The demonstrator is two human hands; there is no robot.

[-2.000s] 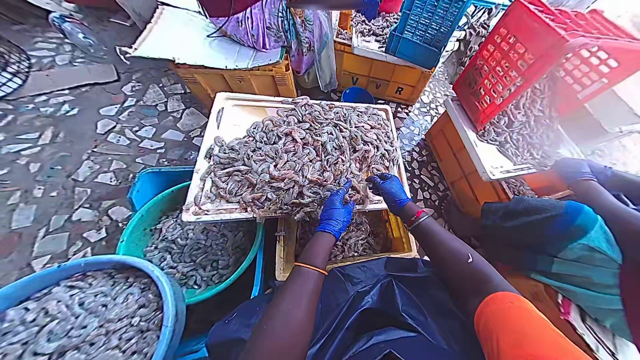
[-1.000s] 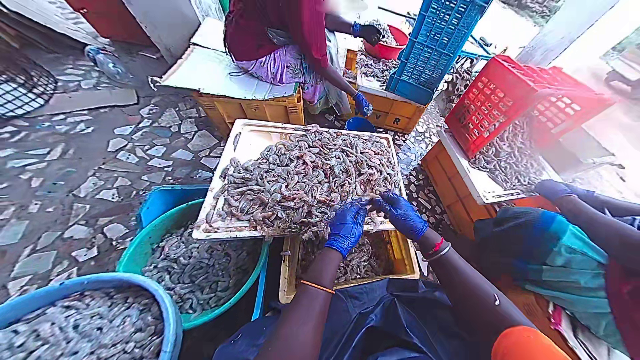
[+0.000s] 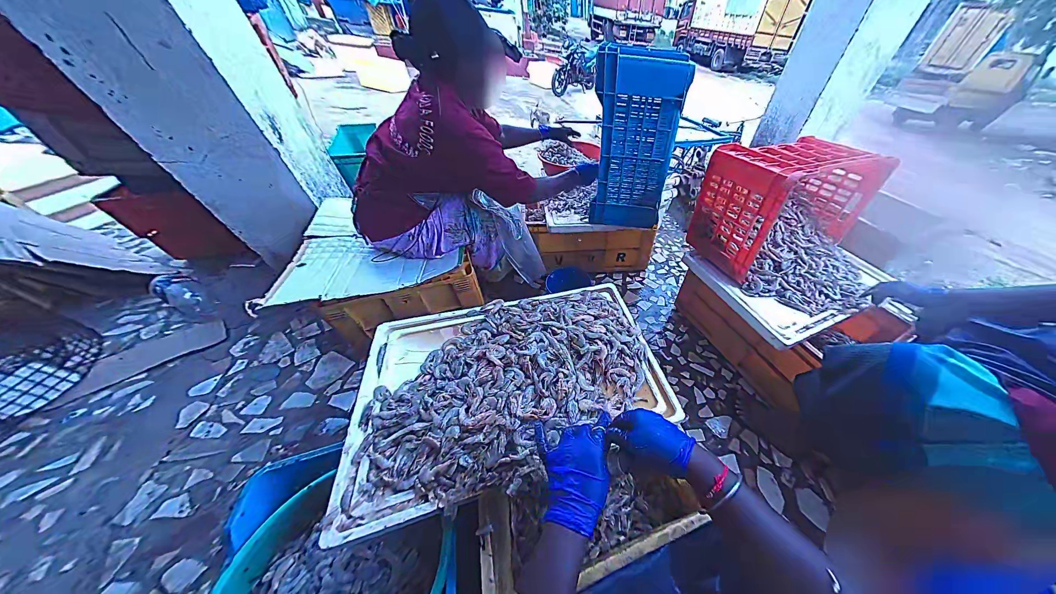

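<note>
A pile of raw shrimp [image 3: 511,379] covers most of a white plastic tray [image 3: 404,351] in front of me. Blue gloves cover both hands. At the tray's near edge, my left hand [image 3: 577,474] meets my right hand [image 3: 653,443], fingertips together. Whether a shrimp is pinched between them is too small to tell. Below my hands, a yellow crate [image 3: 497,540] holds more shrimp. To the lower left stands a green tub [image 3: 272,528] with shrimp inside.
A person in a maroon shirt [image 3: 445,157] sits ahead by a tall blue crate [image 3: 639,132]. On the right, a tipped red crate [image 3: 742,206] spills shrimp onto a board, beside another person in a teal garment [image 3: 965,404]. A blue cup [image 3: 568,280] stands beyond the tray.
The view has tilted up, showing more of the yard. My hands, a little apart two seconds ago, are now together at the tray's near edge.
</note>
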